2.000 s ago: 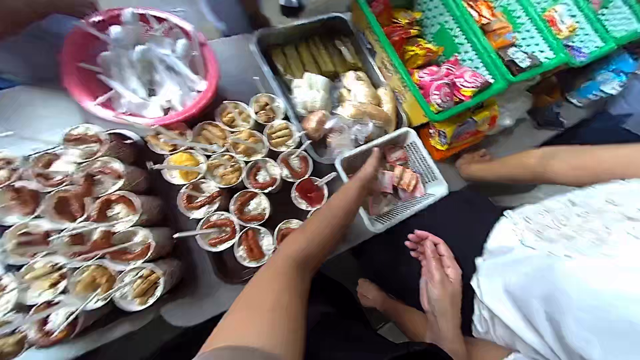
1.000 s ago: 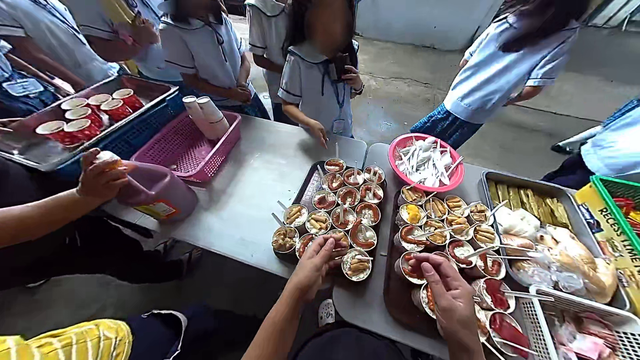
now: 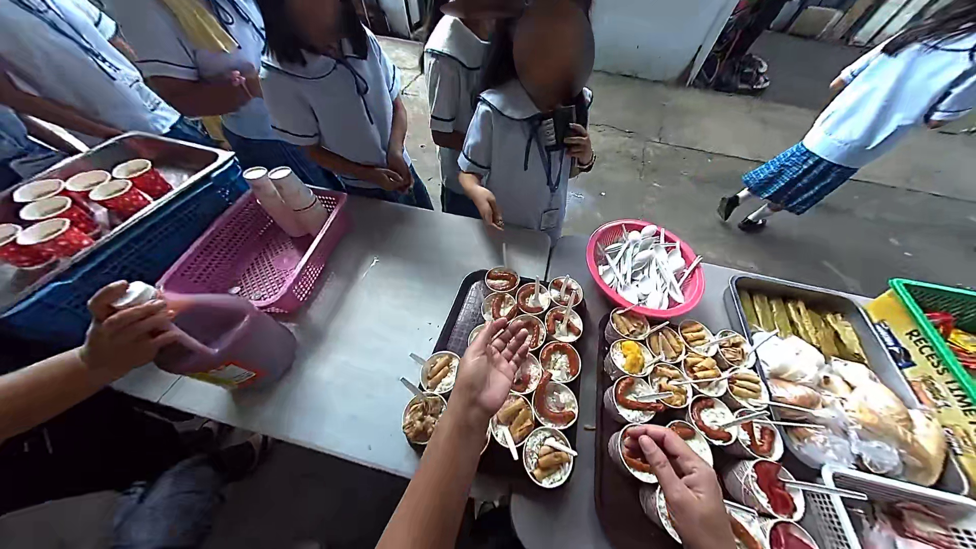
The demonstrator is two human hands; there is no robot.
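Observation:
My left hand [image 3: 488, 370] hovers palm up over a dark tray [image 3: 457, 305] of paper cups filled with rice and sausage or fried rolls, its fingers apart and nothing in it. My right hand [image 3: 686, 480] is above the cups at the near end of a brown tray [image 3: 604, 427], thumb and index finger close together; whether something small is between them cannot be told. Near it are a cup of rice and sausage [image 3: 634, 451] and a cup with red sauce [image 3: 776, 488]. Plastic spoons or forks stick out of many cups.
Behind the cups stands a pink basin [image 3: 648, 309] of plastic cutlery. To the right are a metal tray [image 3: 736, 293] of wrapped food and a white basket [image 3: 877, 488]. A co-worker's hands [image 3: 133, 328] hold a plastic jug [image 3: 236, 343] at the left, beside a pink basket [image 3: 267, 297]. People stand across the table.
The view has swung left from the white basket, where a hand reached two seconds ago. Since one second ago, my left hand has turned palm up.

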